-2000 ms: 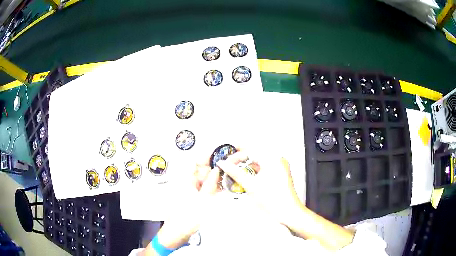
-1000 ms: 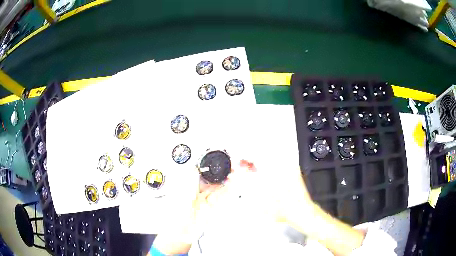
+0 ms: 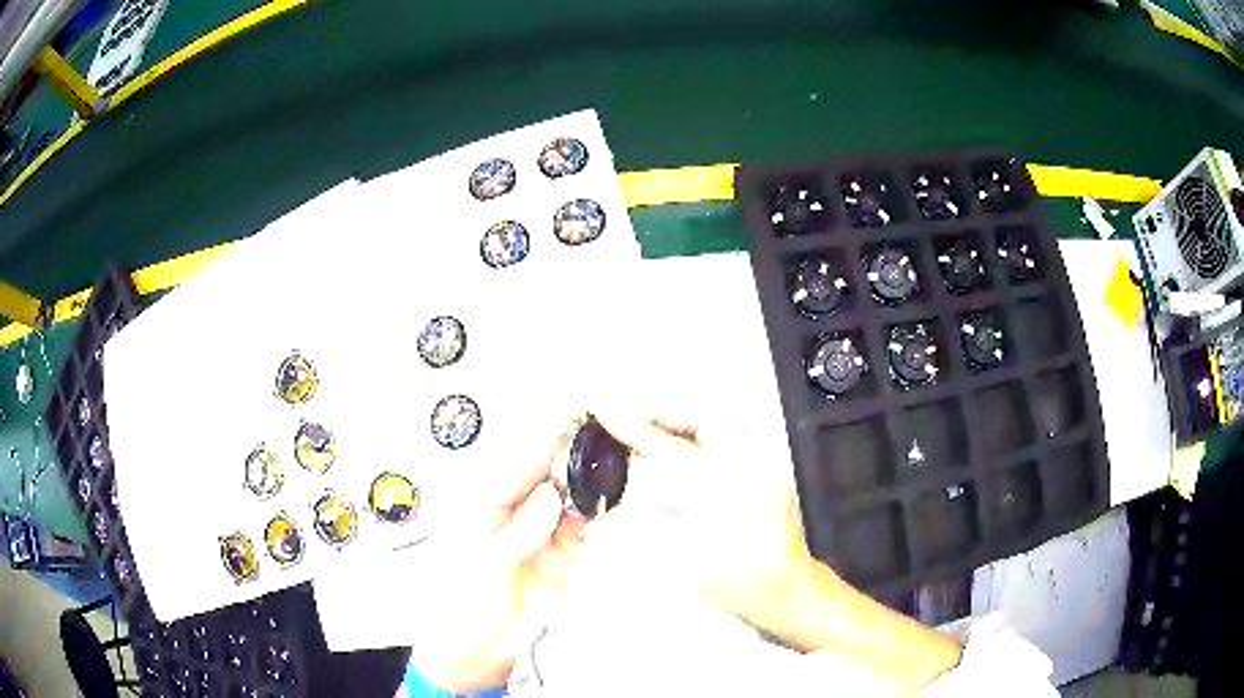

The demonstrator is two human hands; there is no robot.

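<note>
A black round unit (image 3: pixel 596 468) with a thin bright rim stands tilted, nearly edge-on, between my hands. My left hand (image 3: pixel 525 559) grips it from the left and below with its fingertips. My right hand (image 3: pixel 730 525) is at its right side with fingertips at its upper edge; glare hides whether they press on it. Blue-silver board modules (image 3: pixel 457 421) lie loose on the white sheet (image 3: pixel 191 450). Yellow-black housings (image 3: pixel 393 498) lie in a group at its left. Overexposure washes out much of both hands.
The right black tray (image 3: pixel 873 434) holds several black units in its upper pockets. Left trays (image 3: pixel 232 652) lie partly under the sheet. A white fan box (image 3: pixel 1198 229) stands far right, beside a yellow label (image 3: pixel 1123 292). A green conveyor (image 3: pixel 682 82) runs behind.
The held pieces, blue and yellow earlier, then a flat black face, now show as one black unit turned nearly edge-on. My right fingertips have come to its side. The view has shifted and tilted.
</note>
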